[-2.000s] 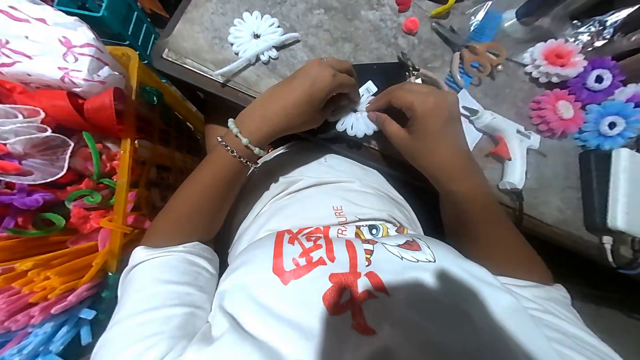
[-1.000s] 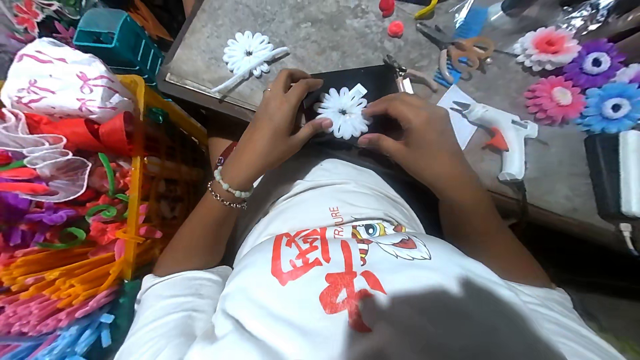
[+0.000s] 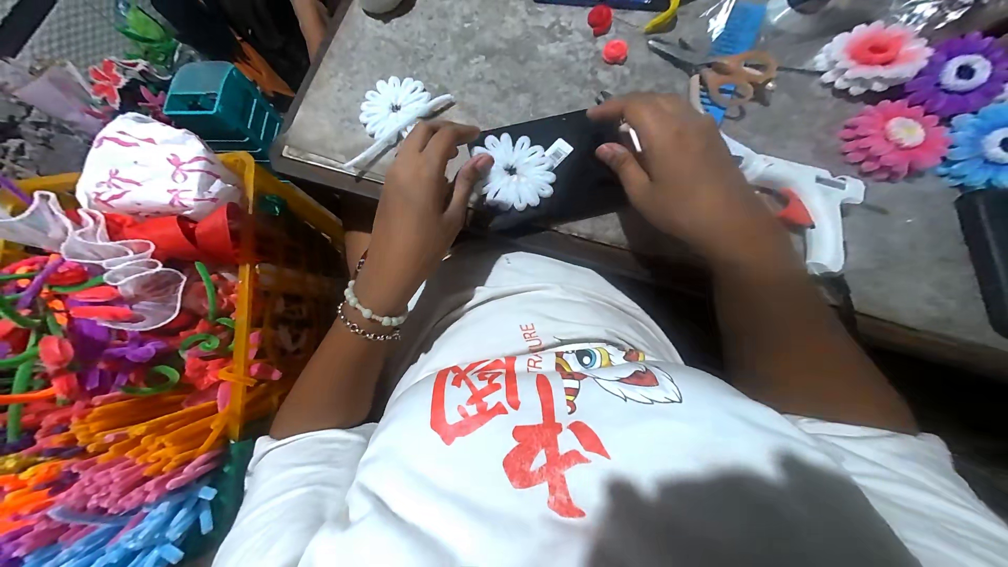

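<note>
My left hand has its thumb and fingertips at the left edge of a white looped pipe-cleaner flower, over a black flat board. Whether it grips the flower or just touches it, I cannot tell. My right hand, slightly blurred, is at the board's upper right edge, thumb and index finger apart, away from the flower; part of a tool shows by its fingers. Up and left on the grey table lies another white flower, with a white pipe-cleaner strip across its lower right side.
At right lie a white glue gun, orange-handled scissors, several coloured flowers and a black box. Red pompoms sit at the top. A yellow crate of pipe cleaners stands at left, near a teal basket.
Both hands were close together on the white flower two seconds ago. My right hand has since let go of it and moved up to the board's right edge.
</note>
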